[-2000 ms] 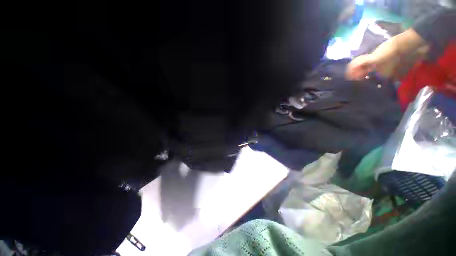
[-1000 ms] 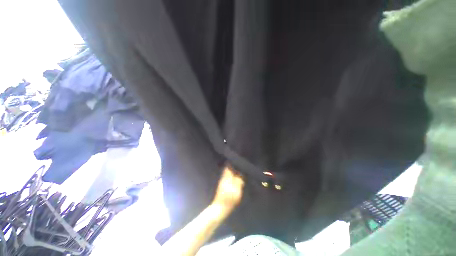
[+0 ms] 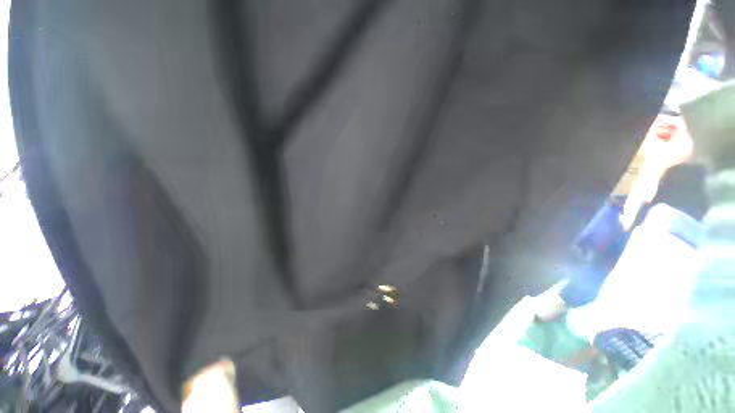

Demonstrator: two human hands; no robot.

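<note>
A black jacket (image 3: 338,185) hangs close before me and fills most of the view, with its front folds running down to small gold buttons (image 3: 385,296). My left hand (image 3: 211,389) is small and blurred at the bottom left, at the jacket's lower part; its fingers cannot be made out. My right hand is not in view; a pale green sleeve (image 3: 677,355) shows at the right edge. Whatever holds the jacket's top is out of the picture.
Tangled black hangers (image 3: 72,363) lie at the lower left beside the white tabletop (image 3: 28,250). At right are a dark slatted crate (image 3: 627,347), a white sheet or bag (image 3: 657,266) and a blurred hand (image 3: 665,145), apparently another person's.
The jacket appears larger and spreads further left, covering the dark garments there. My left hand has moved down and left to the bottom edge. More of the right side shows.
</note>
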